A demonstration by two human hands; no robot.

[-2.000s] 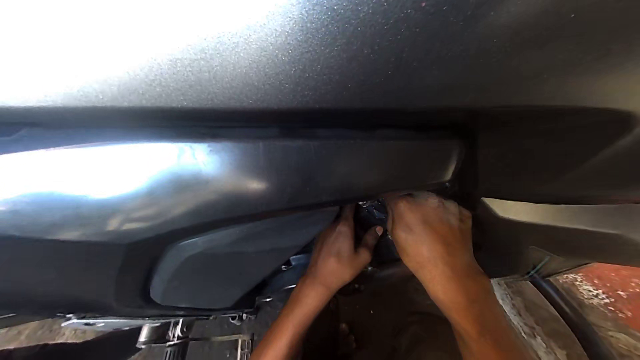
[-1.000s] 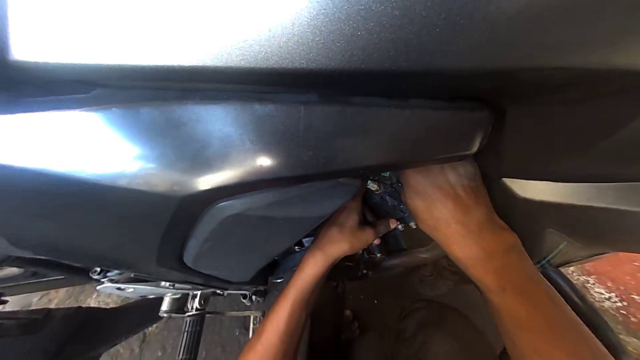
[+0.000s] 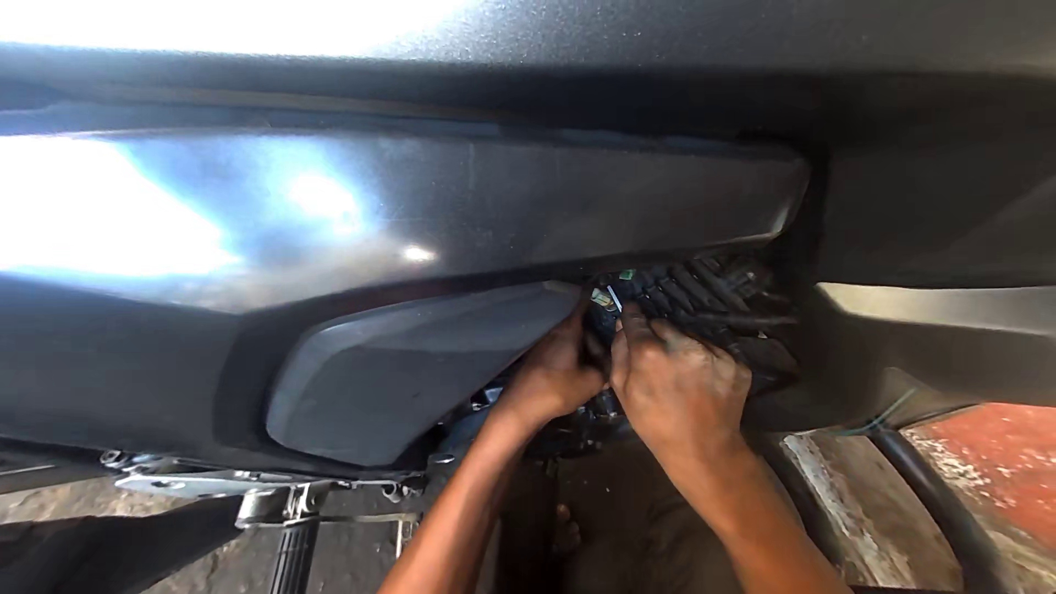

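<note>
Dark plastic side panels of a motor scooter fill most of the view. Below the long panel's lower edge, beside a grey oval cover, dark ribbed parts and fittings show in a gap. My left hand reaches into the gap from the left, its fingertips partly hidden among the parts. To its right, my right hand has its index finger by a small pale connector and a thin whitish piece. Whether either hand grips anything cannot be made out.
A metal bracket with a ribbed black rubber footpeg juts out at the lower left. At the lower right are a dark curved tube and a red patch of floor. A bare foot shows dimly below my hands.
My right hand has drawn back down from the panel edge, uncovering the dark ribbed parts behind it. My left hand stays in the gap.
</note>
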